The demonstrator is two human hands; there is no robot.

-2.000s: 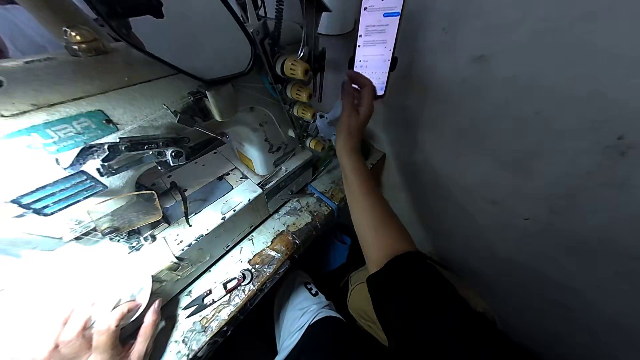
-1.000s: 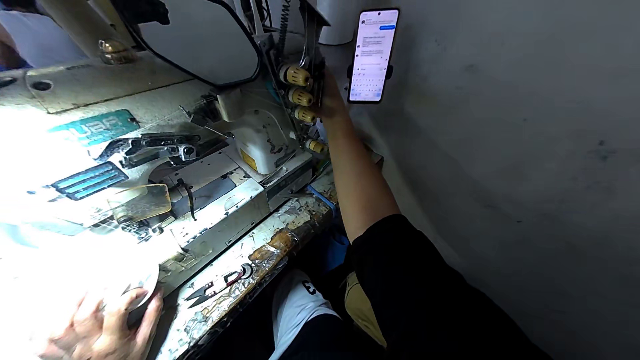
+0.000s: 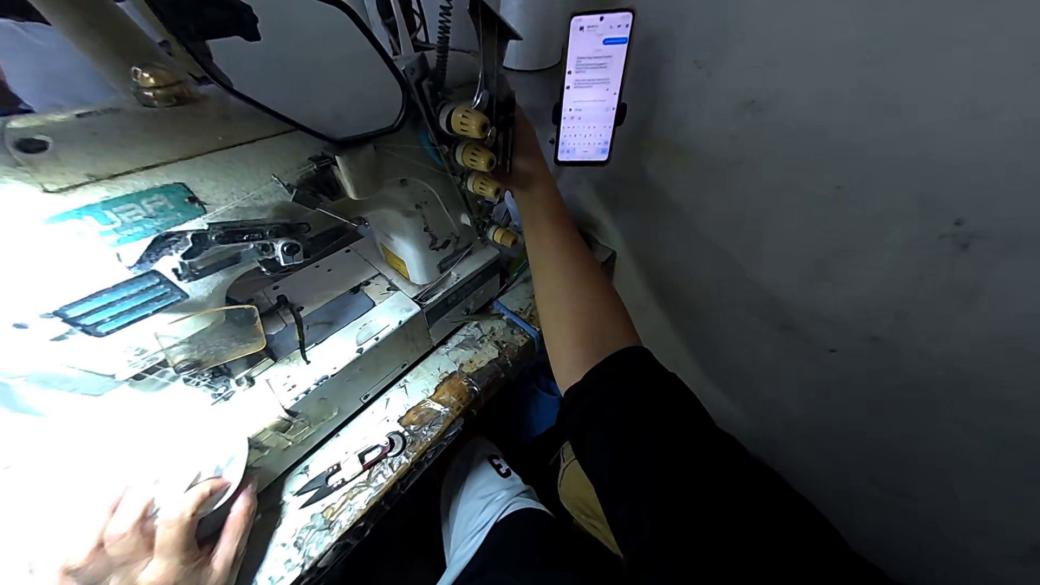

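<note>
An industrial sewing machine (image 3: 390,317) with a worn pale body fills the left side. At the lower left, my left hand (image 3: 166,528) rests with bent fingers against a round pale disc-like part (image 3: 223,471); glare hides part of it, and whether it grips the part is unclear. My right hand (image 3: 524,154) reaches behind the yellow thread tension knobs (image 3: 467,121), and its fingers are hidden by them and a dark bracket. A lit smartphone (image 3: 595,89) hangs in a holder just right of that hand. Thread snips (image 3: 349,471) lie on the table edge.
The worn table edge (image 3: 439,398) runs diagonally below the machine. A grey wall (image 3: 812,203) bounds the right side. A dark-rimmed clear shield (image 3: 325,73) stands above the machine, near a coiled cable (image 3: 444,41). A blue item (image 3: 536,398) is under the table.
My right hand was at the phone's lower edge two seconds ago; it has moved left and behind the tension knobs. My left hand stays by the round part.
</note>
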